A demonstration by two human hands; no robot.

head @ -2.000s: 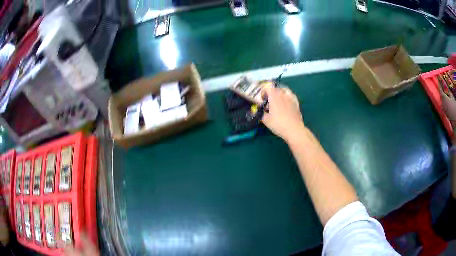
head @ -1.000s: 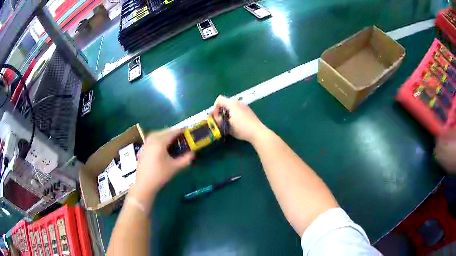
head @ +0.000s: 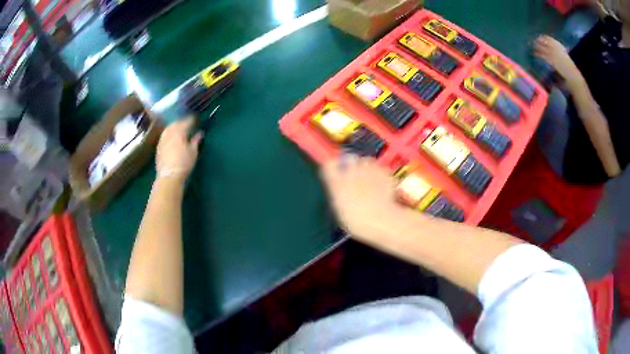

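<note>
A red phone tray [head: 407, 148] lies at the right, tilted in view, holding two rows of keypad phones front up, with several screens lit. My right hand [head: 359, 190] is blurred at the tray's near left edge, its fingertips beside the keypad of the leftmost phone [head: 347, 129]; whether it grips anything is unclear. My left hand [head: 177, 148] is over the bench at the left, with something dark at its fingertips, too blurred to name. Just beyond it lies a small pile of set-aside phones [head: 211, 83], the top one yellow and black.
An open carton of white parts [head: 114, 148] stands left of my left hand. Another brown carton [head: 369, 17] touches the far side near the tray. Red trays with tan phone backs [head: 45, 276] are at lower left. A person in black [head: 601, 97] is at the right, one arm near the tray.
The view has swung right. The red tray now lies in front of me. My hands have moved apart; the yellow phone between them is no longer there. My right hand has moved to the tray.
</note>
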